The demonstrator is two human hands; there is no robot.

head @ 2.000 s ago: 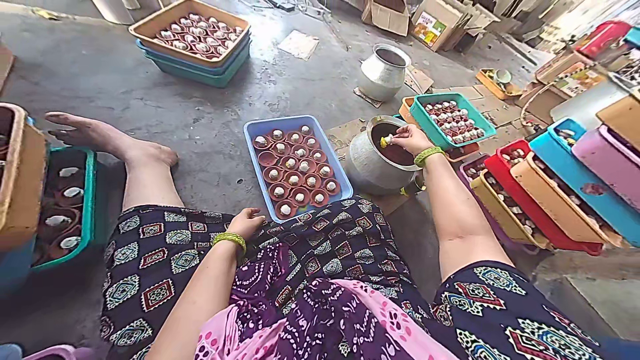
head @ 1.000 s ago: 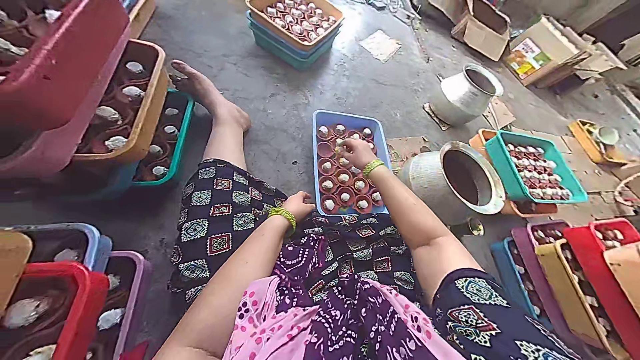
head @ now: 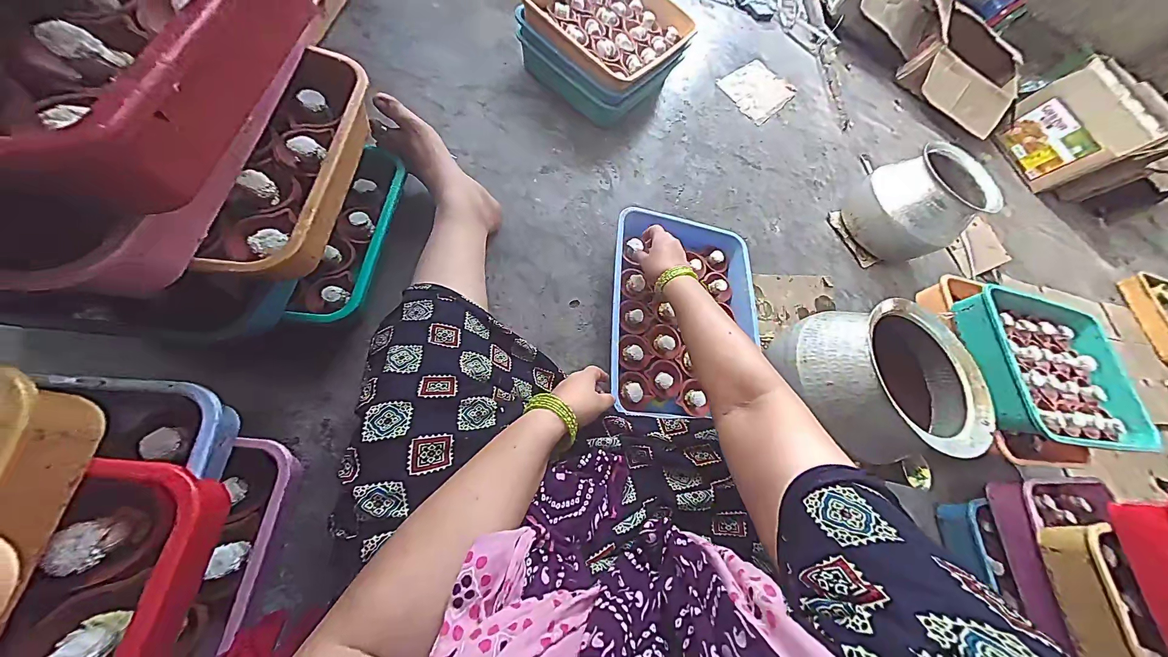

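A blue plastic tray (head: 747, 319) lies on the floor before me, holding rows of small reddish-brown clay cups (head: 663, 342) with whitish lumps on top. My right hand (head: 659, 251) is over the tray's far left part, its fingertips down at a cup; whether they hold anything is hidden. Beside the tray's near left corner, my left hand (head: 587, 394) rests with curled fingers near the rim; its grip is unclear. To the right of the tray, a dented metal pot (head: 835, 374) stands with its dark mouth showing.
A second metal pot (head: 899, 205) stands farther right. A teal tray (head: 1004, 365) of similar cups is beyond the near pot. Stacked trays of cups (head: 356, 137) crowd the left, with a red tray (head: 205, 529) nearer. Another stack (head: 593, 91) stands ahead; cardboard boxes (head: 967, 82) lie far right.
My right hand was at the near pot's mouth two seconds ago with something yellowish in its fingers, then moved over the blue tray. It is now farther toward the tray's far left. The view has swung left.
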